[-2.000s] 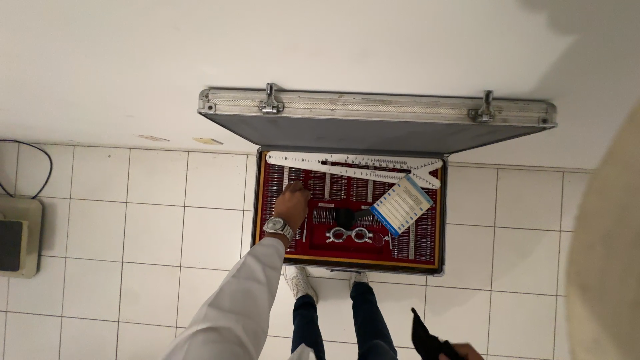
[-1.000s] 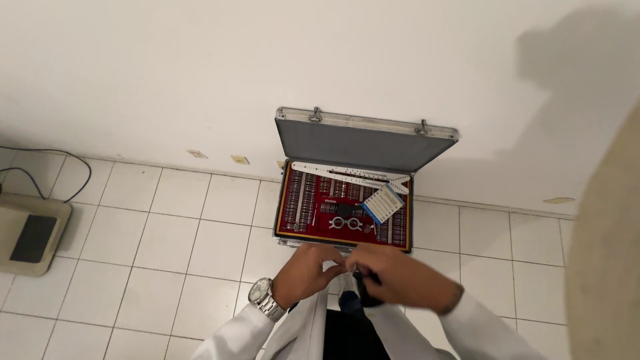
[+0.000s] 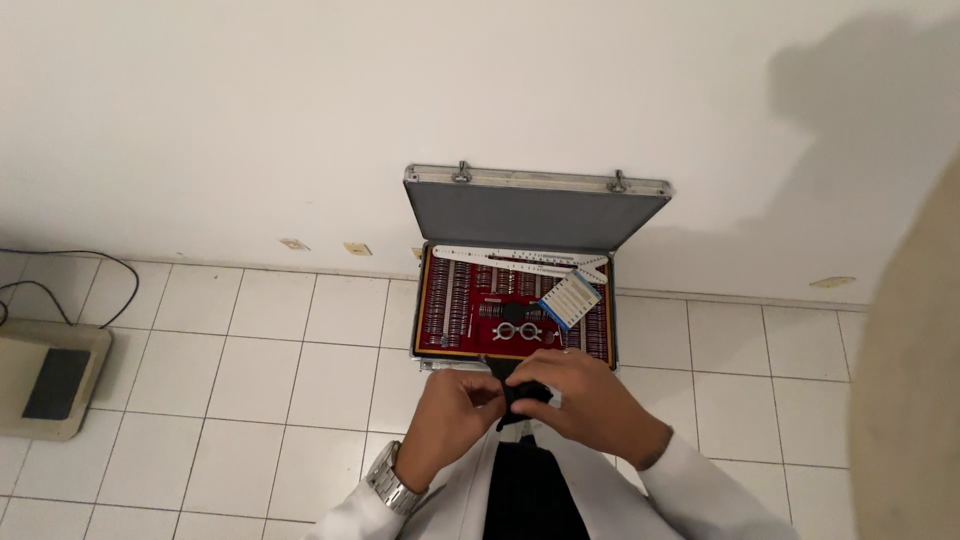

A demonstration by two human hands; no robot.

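Observation:
A small black cloth or pouch point(image 3: 529, 390) is held between my two hands, in front of the lower edge of an optometry trial lens case point(image 3: 480, 349). My left hand point(image 3: 454, 412), with a metal watch at its wrist, pinches its left side. On its right side are the fingers and thumb of my right hand point(image 3: 577, 397). Rows of trial lenses point(image 3: 448, 300) fill the red lining, around a metal trial frame point(image 3: 517, 331) and a round black item point(image 3: 514, 312). White rulers point(image 3: 510, 262) lie crossed over the top rows, and a blue-edged printed card point(image 3: 571, 300) lies tilted at the right.
The case's raised grey lid point(image 3: 525, 214) stands near the white wall point(image 3: 375, 112). A beige device with a dark panel point(image 3: 56, 382) and a black cable point(image 3: 124, 266) are at the left on the tiled floor point(image 3: 262, 382). A pale rounded shape point(image 3: 911, 360) borders the right side.
My left hand was over the lens case two seconds ago and has since come back to meet my right hand. Both hands are now on the black item. The view has shifted.

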